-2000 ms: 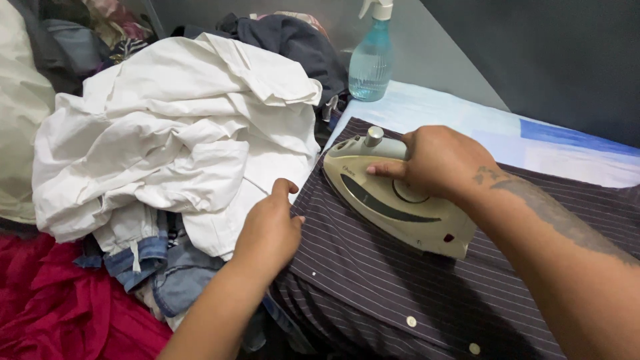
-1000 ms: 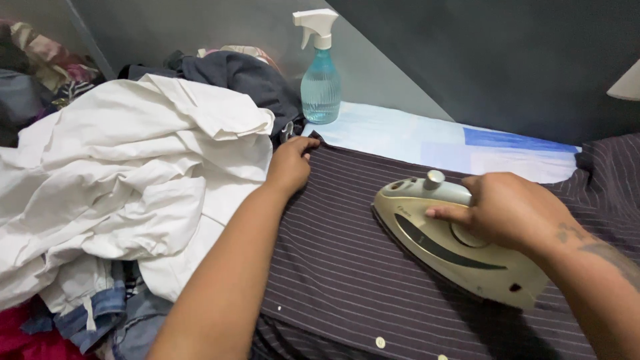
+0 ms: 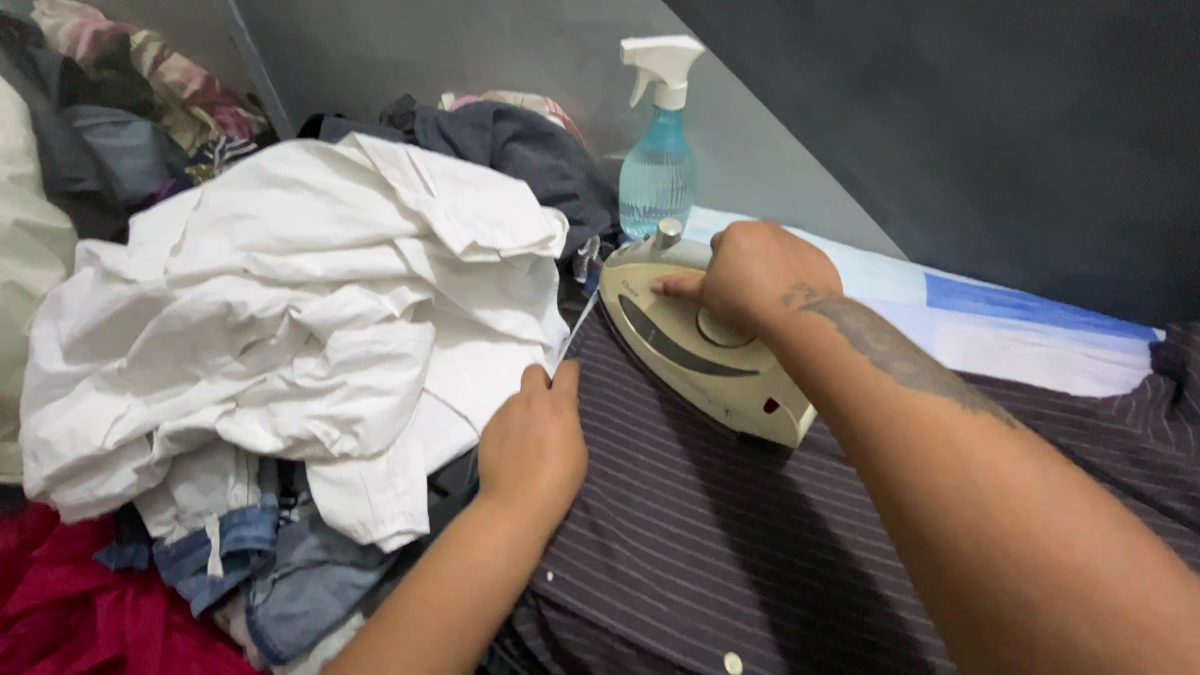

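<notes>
A beige and grey clothes iron (image 3: 694,347) lies on a dark pinstriped garment (image 3: 656,525), near its upper left corner. My right hand (image 3: 764,281) is wrapped around the iron's handle, thumb resting on the body. My left hand (image 3: 539,431) pinches the left edge of the pinstriped garment, below the iron's tip; a thin pale strip runs from the fingers up toward the tip. Just left of that hand lies a crumpled white cloth garment (image 3: 300,309). Pale buttons (image 3: 732,664) show on the dark fabric near the bottom.
A blue spray bottle (image 3: 658,173) with a white trigger head stands behind the iron. A blue and white cloth (image 3: 1031,347) lies under the pinstriped garment. Denim clothes (image 3: 314,581), red fabric (image 3: 94,600) and dark clothes (image 3: 525,155) are heaped at left. A grey wall (image 3: 797,187) rises behind.
My right hand has moved the iron left and away from me, up to the garment's upper left corner. My left hand has come down from that corner along the garment's left edge.
</notes>
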